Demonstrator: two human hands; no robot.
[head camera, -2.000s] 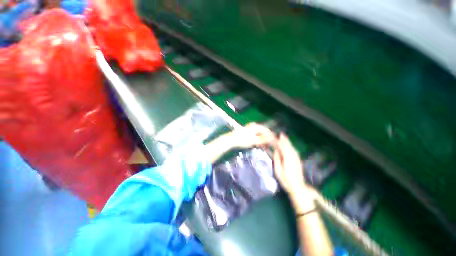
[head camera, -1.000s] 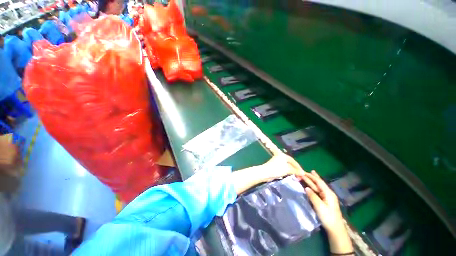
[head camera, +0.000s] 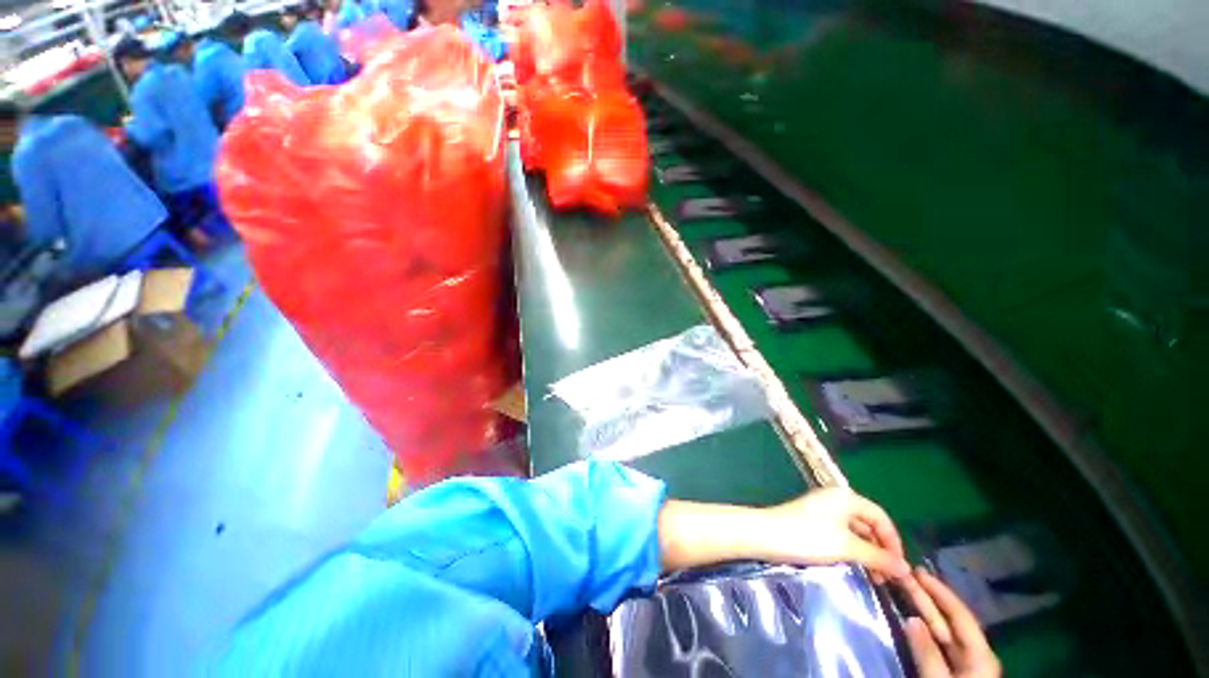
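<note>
A glossy purple-grey stack of anti-static bags (head camera: 762, 629) lies on the dark-green ledge (head camera: 583, 285) at the bottom of the view, cut off by the lower edge. My left hand (head camera: 842, 530) reaches across the far side of the stack, fingers bent at its right corner. My right hand (head camera: 948, 629) is at the bottom edge, partly cut off, its fingertips meeting my left fingertips. Whether a bag edge is pinched between them cannot be told. Phone frame assemblies (head camera: 875, 404) with dark borders lie in a row on the green belt (head camera: 868, 464) to the right.
A crumpled clear plastic bag (head camera: 670, 397) lies on the ledge beyond the stack. A huge red sack (head camera: 385, 239) bulges left of the ledge; another red sack (head camera: 583, 119) sits on its far part. Blue-clad workers (head camera: 80, 192) and an open cardboard box (head camera: 100, 351) are at left.
The camera view has turned left, so the stack and my hands sit lower and farther right in the picture. Both hands remain together at the stack's corner.
</note>
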